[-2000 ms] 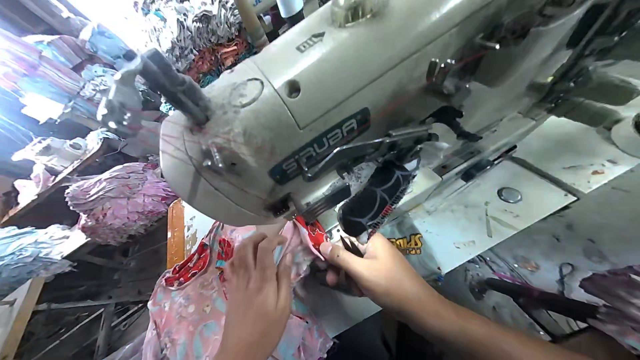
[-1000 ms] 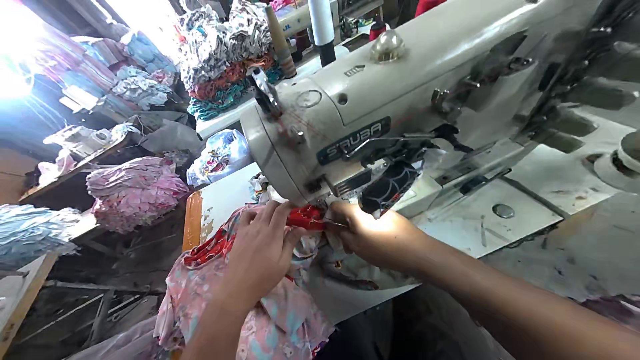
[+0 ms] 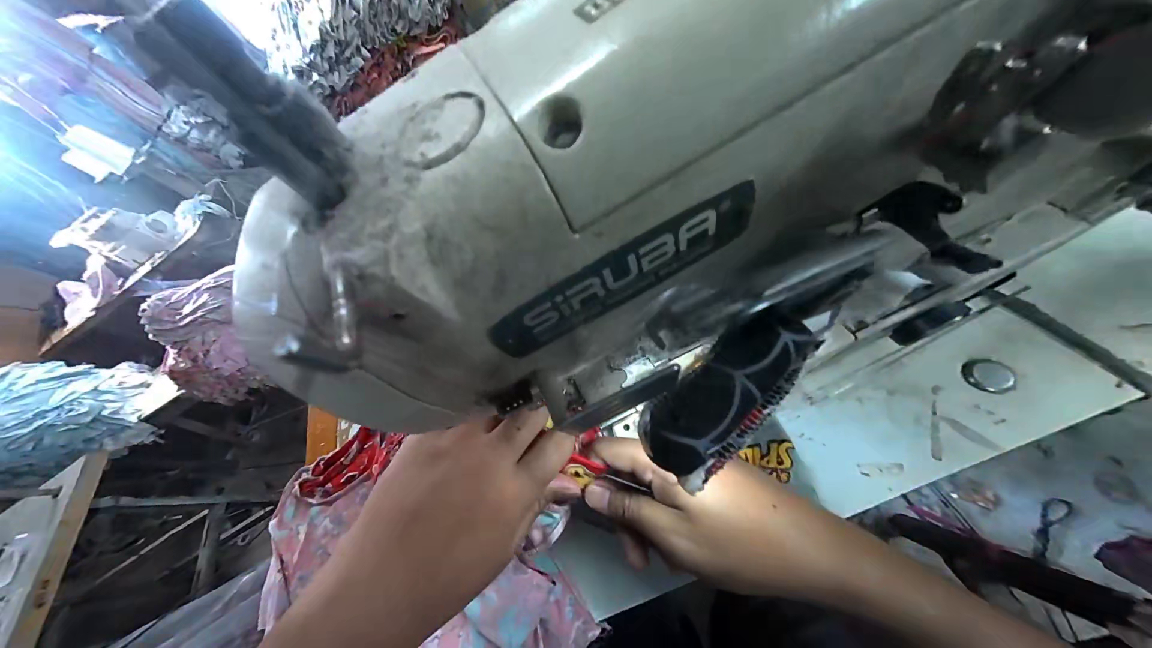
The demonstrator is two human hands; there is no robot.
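A Siruba sewing machine (image 3: 630, 207) fills the upper middle of the view. Just under its head, my left hand (image 3: 477, 486) lies with bent fingers on red trim fabric (image 3: 585, 463). My right hand (image 3: 657, 504) pinches the same red fabric between thumb and fingers, with a thin dark tool or edge at the fingertips that I cannot identify. A pink patterned garment (image 3: 504, 612) with a red gathered edge hangs below and left of my left hand. Above my right wrist, a black fabric piece with a web pattern (image 3: 729, 396) hangs at the machine. The needle area is mostly hidden.
The pale machine table (image 3: 900, 432) reaches to the right, with a round metal button set in it. At the left stand a pink fabric bundle (image 3: 202, 333) and a pale blue one (image 3: 72, 423). Beyond the machine is a pile of grey and red fabric (image 3: 378, 54).
The view has moved much closer to the machine. Both hands stay at the red fabric beneath the machine head.
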